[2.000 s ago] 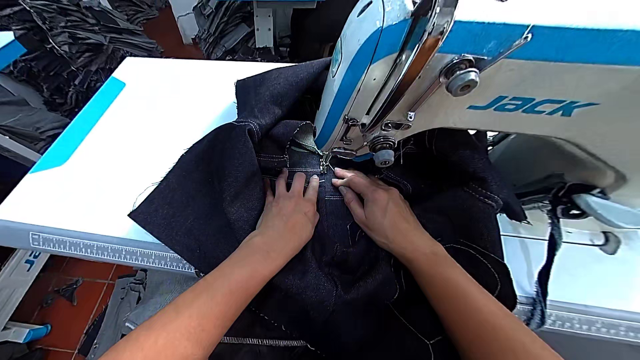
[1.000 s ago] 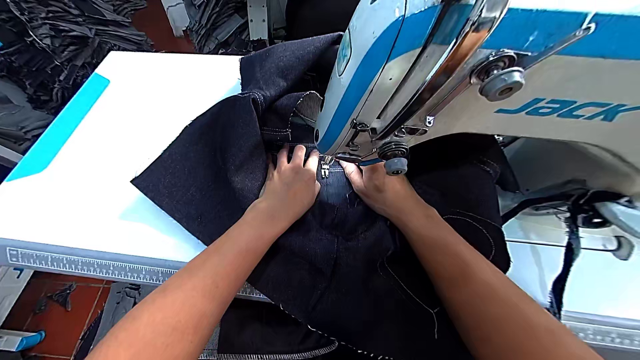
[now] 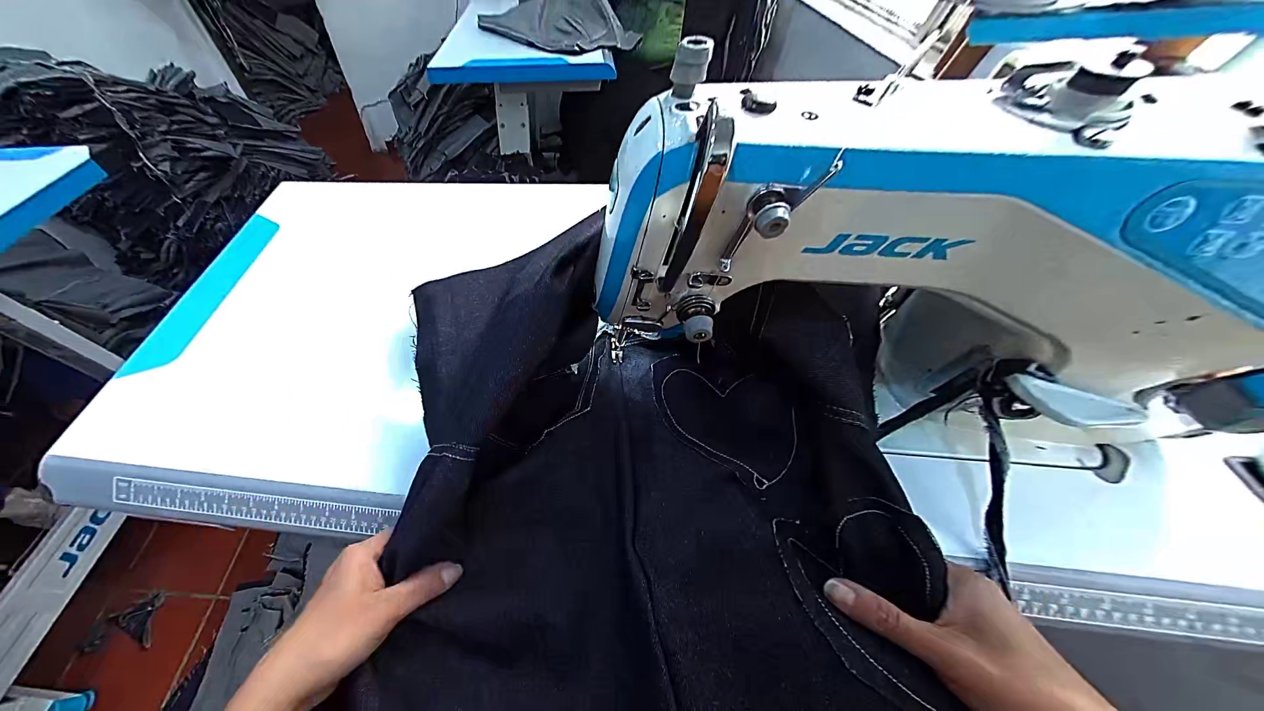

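Note:
Dark denim fabric (image 3: 553, 494) with light stitching, including a heart-shaped line on a pocket, spreads from under the presser foot (image 3: 617, 348) of a Jack sewing machine (image 3: 889, 217) down over the table's front edge. My left hand (image 3: 346, 602) grips the fabric's left side, thumb on top and fingers mostly hidden beneath. At the lower right, my right hand (image 3: 948, 632) holds the other side near a curved stitched piece, its thumb also on top. Both hands are well below the needle area.
The white sewing table (image 3: 326, 346) has a ruler strip (image 3: 257, 504) along its front edge. Piles of dark fabric pieces (image 3: 128, 168) lie behind at the left. A dark strip (image 3: 995, 484) hangs at the machine's right side. Another small table (image 3: 523, 59) stands beyond.
Both hands have moved from beside the presser foot toward me and apart, now holding the fabric's sides. The denim lies more spread out, showing the heart stitching. The view has shifted up.

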